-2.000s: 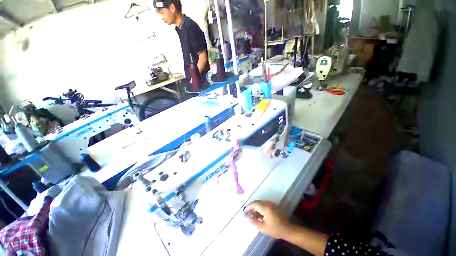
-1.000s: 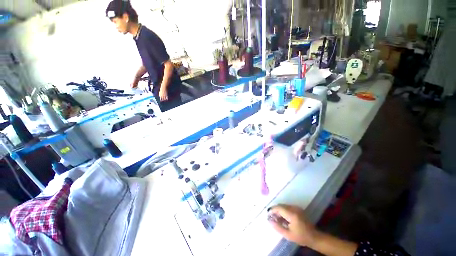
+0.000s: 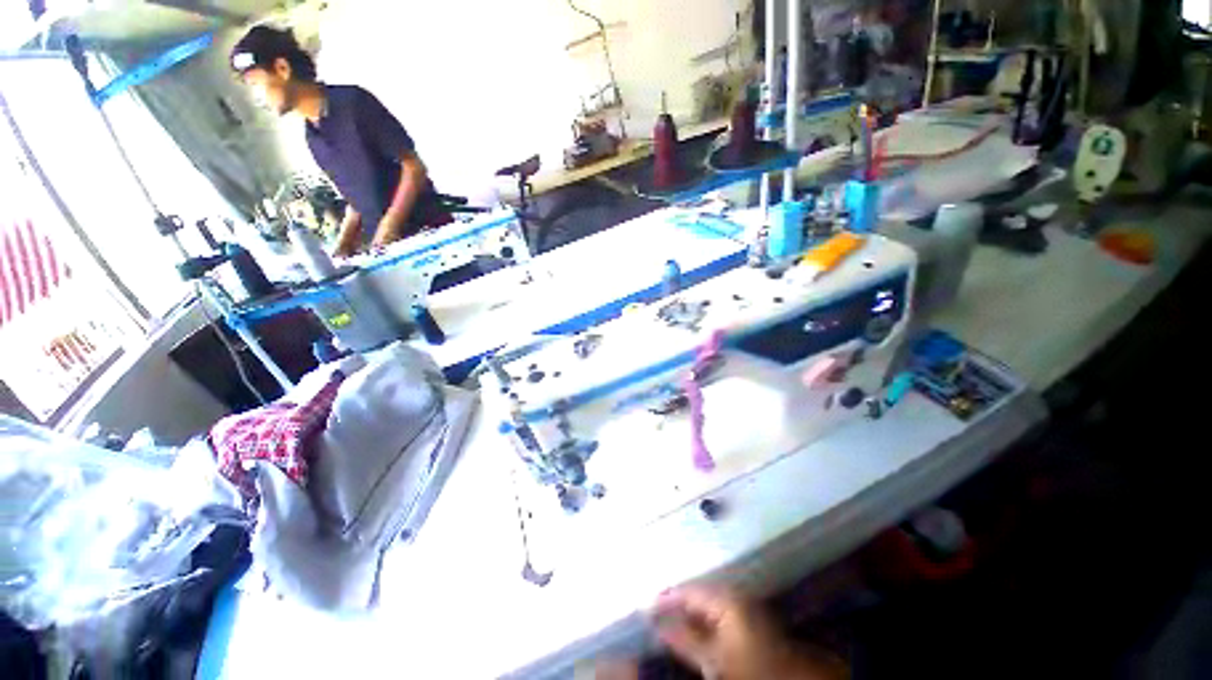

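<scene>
My right hand (image 3: 724, 635) is blurred at the front edge of the white machine table (image 3: 638, 571), low in the picture. Its fingers are bent, and I cannot tell whether they hold anything. A blurred skin-toned patch at the bottom edge may be part of my left hand. A small dark round item (image 3: 711, 508) lies on the table, in front of the sewing machine (image 3: 611, 379). The needle area (image 3: 565, 472) is at the machine head's left end. A pink fabric tie (image 3: 701, 412) hangs from the machine arm.
A grey garment (image 3: 379, 445) with red checked cloth (image 3: 279, 438) lies left of the machine. Pale plastic-like material (image 3: 106, 518) is at far left. An accessory tray (image 3: 964, 379) is at right. A person (image 3: 366, 153) stands behind another machine. A red crate (image 3: 917, 551) is below the table.
The view has turned left, showing the pale material and a window. My right hand has moved down to the table edge. The small dark item now shows on the table.
</scene>
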